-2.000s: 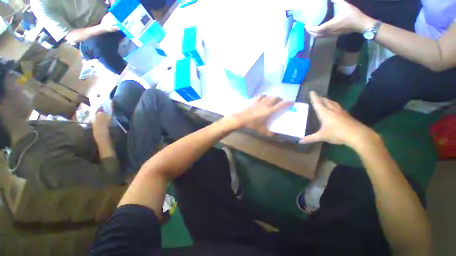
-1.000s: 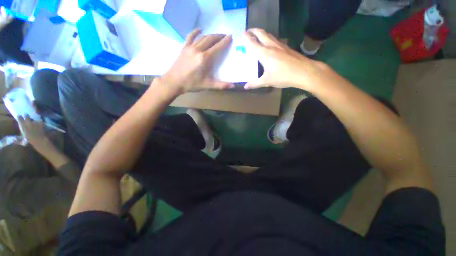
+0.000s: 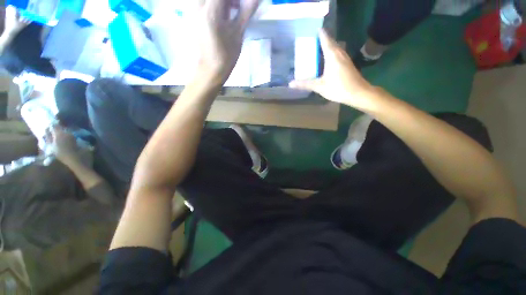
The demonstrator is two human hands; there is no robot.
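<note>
An open box (image 3: pixel 282 57), white and grey inside with a little blue at its right edge, lies at the table's near edge. My right hand (image 3: pixel 340 72) holds its right side, with the thumb at the near corner and the fingers along the outer wall. A white upright piece (image 3: pixel 259 62) shows at the box's left part. My left hand (image 3: pixel 224 31) is raised above the box's left side, near the top of the picture. Its fingertips are blurred and partly cut off, so what they touch cannot be told.
Blue-and-white retail boxes (image 3: pixel 137 49) stand on the white-covered table at left. A seated person (image 3: pixel 63 178) is at left, with hands on something whitish. A brown cardboard sheet (image 3: pixel 277 113) lies under the table edge. A red bag (image 3: pixel 490 43) is on the floor at right.
The white piece with the light blue patch is no longer visible between my hands; an open box shows there. My left hand has moved up and away. My right hand has shifted slightly right.
</note>
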